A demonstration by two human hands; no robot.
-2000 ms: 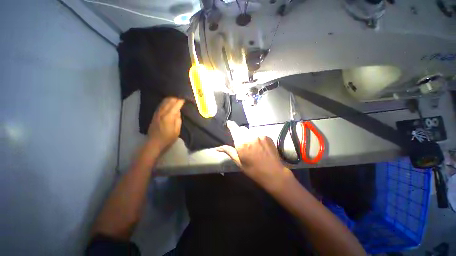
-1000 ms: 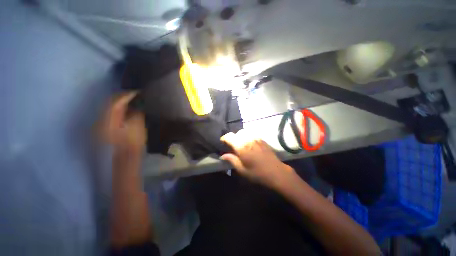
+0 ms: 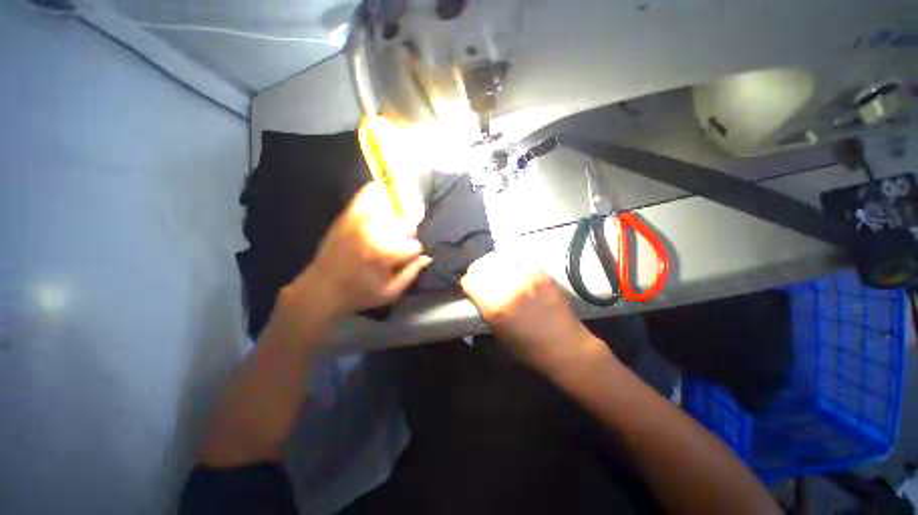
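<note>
A black garment piece (image 3: 302,201) lies on the table left of the needle, with part of it running up to the presser foot (image 3: 493,173), which is partly lost in glare. My left hand (image 3: 367,251) is on the cloth beside the yellow lamp (image 3: 378,156), fingers curled and pinching a fold. My right hand (image 3: 513,292) holds the cloth's near right edge, in front of the needle, between thumb and fingers. The cloth between the two hands has small folds.
Scissors (image 3: 641,256) with red and dark green handles lie right of my right hand. A dark band (image 3: 705,184) runs diagonally to the right. The machine head (image 3: 624,60) spans the top. A blue crate (image 3: 846,372) with dark cloth is lower right. A pale wall (image 3: 111,251) stands left.
My left hand went out to the cloth's left side, then came back right to beside the lamp. The cloth at left now lies flatter. My right hand stays near the same edge.
</note>
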